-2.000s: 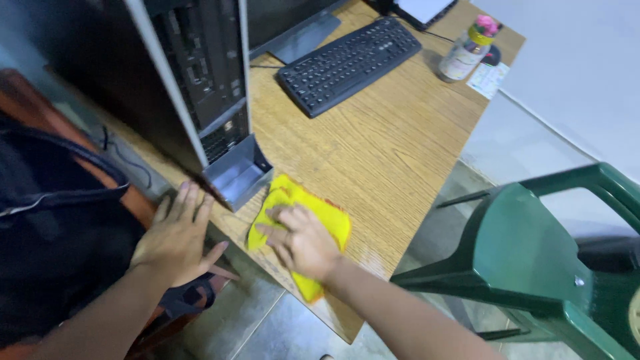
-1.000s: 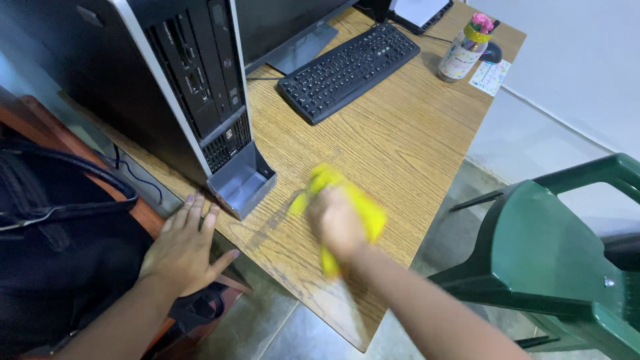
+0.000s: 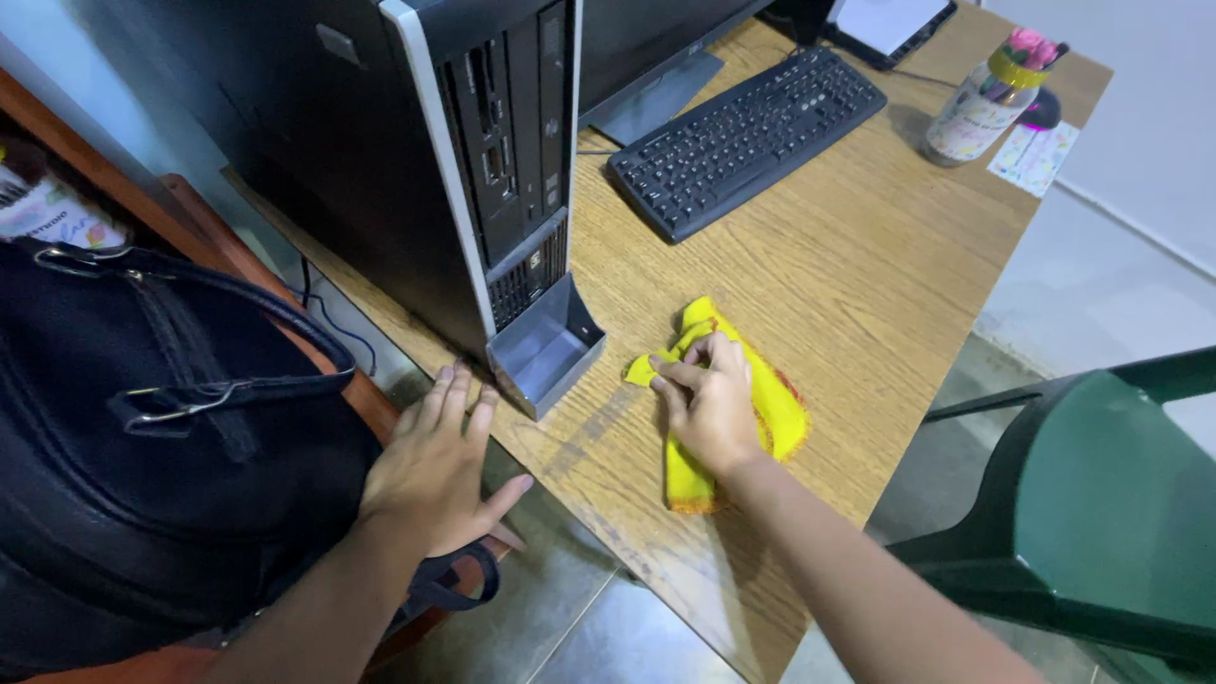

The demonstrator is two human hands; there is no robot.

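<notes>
My right hand (image 3: pixel 708 394) grips a bunched yellow cloth (image 3: pixel 784 404) with orange stitched edges, pressed on the wooden desk (image 3: pixel 826 285). A dark smudged streak runs across the wood to the left of the cloth. My left hand (image 3: pixel 442 456) holds nothing; its fingers are apart and their tips rest at the desk's near edge, beside the black computer tower (image 3: pixel 508 142). Between the two hands, a small grey open box (image 3: pixel 546 356) stands against the tower's front.
Behind are a black keyboard (image 3: pixel 750 138), a monitor (image 3: pixel 655 47), a jar of pens (image 3: pixel 983 109) and a mouse (image 3: pixel 1040 109). A dark bag (image 3: pixel 161 475) lies on a chair at the left; a green plastic chair (image 3: pixel 1111 503) stands at the right.
My right hand and the yellow cloth moved right, away from the grey box, between the first two frames. They now lie slightly nearer the box again. My left hand has stayed by the tower.
</notes>
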